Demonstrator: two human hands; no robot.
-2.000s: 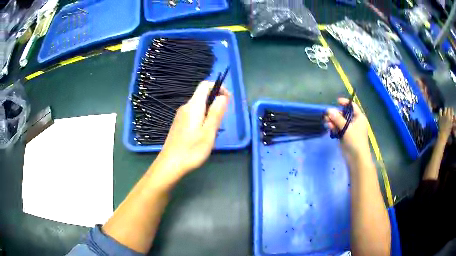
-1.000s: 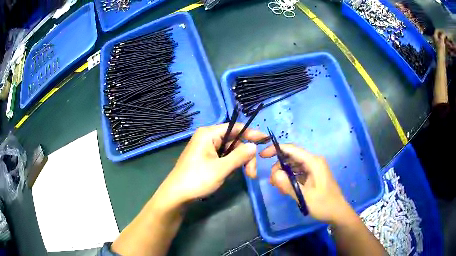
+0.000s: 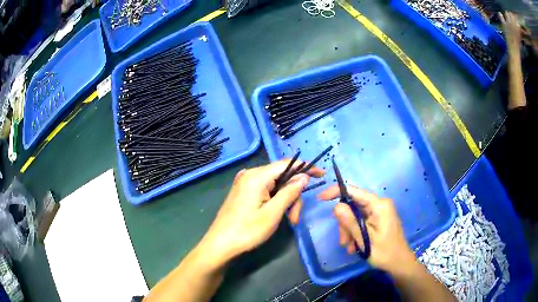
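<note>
My left hand (image 3: 259,203) holds a few black sleeved pieces (image 3: 317,158) fanned between its fingers, over the near left edge of the blue work tray (image 3: 377,156). My right hand (image 3: 374,230) holds small dark scissors (image 3: 353,209) over the same tray, just right of the left hand. The blades point up and away, near the tips of the held pieces; whether they touch is unclear. A neat bundle of black pieces (image 3: 312,103) lies at the tray's far end. The blue supply tray (image 3: 236,112) on the left is piled with black pieces (image 3: 159,112).
A white sheet (image 3: 94,236) lies at left beside a grey-brown block (image 3: 47,217) and a clear plastic bag (image 3: 17,212). A blue bin of white pieces (image 3: 472,248) is at lower right. Other blue trays stand at the back. Another person's arm (image 3: 516,65) shows at far right.
Both hands have come from the trays' far part to the work tray's near left edge and are now close together. The view has shifted, bringing the white parts bin into sight.
</note>
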